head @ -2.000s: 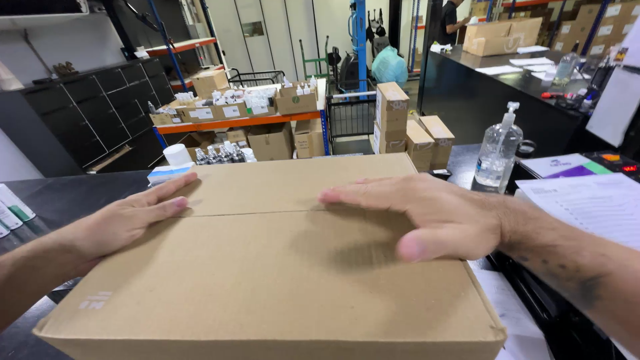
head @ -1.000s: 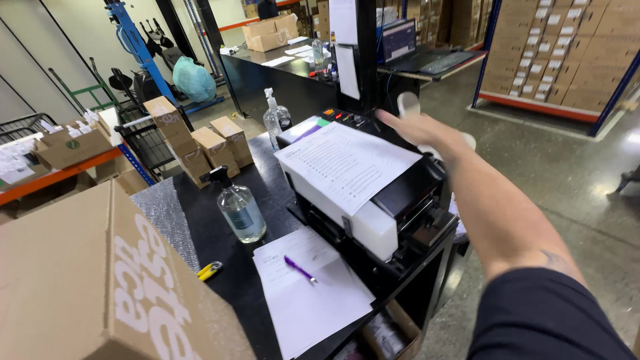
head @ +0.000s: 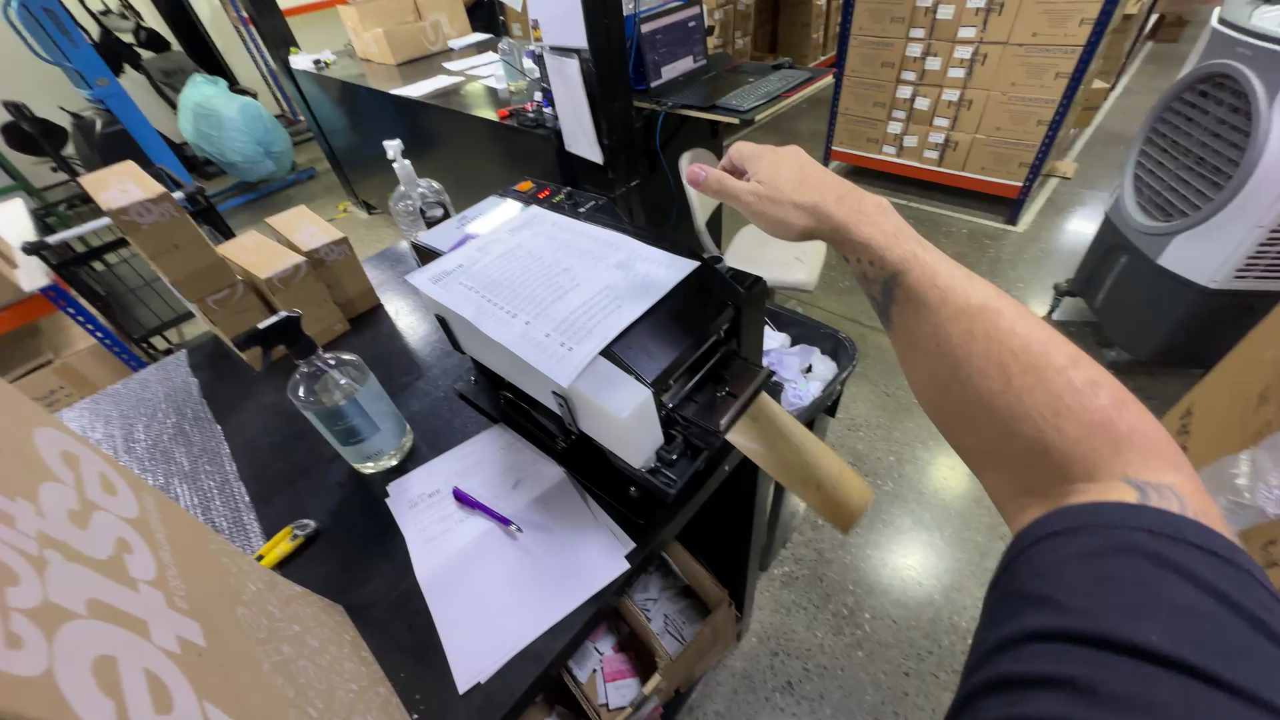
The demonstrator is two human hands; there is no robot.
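My right hand, with curled fingers and extended thumb, is above the far right side of a black tape dispenser; whether it holds anything is hidden. A strip of brown paper tape sticks out of the dispenser's front and slopes down past the table edge. A printed sheet lies on top of the machine. My left hand is out of view. A large printed cardboard box stands at the lower left.
On the black table are a pump bottle, a yellow cutter, papers with a purple pen, bubble wrap and a clear bottle. A bin and white chair stand beyond.
The view has swung right from the large box. My right hand has left the box top for the dispenser side. Brown tape now sticks out of the machine; none showed there a second ago.
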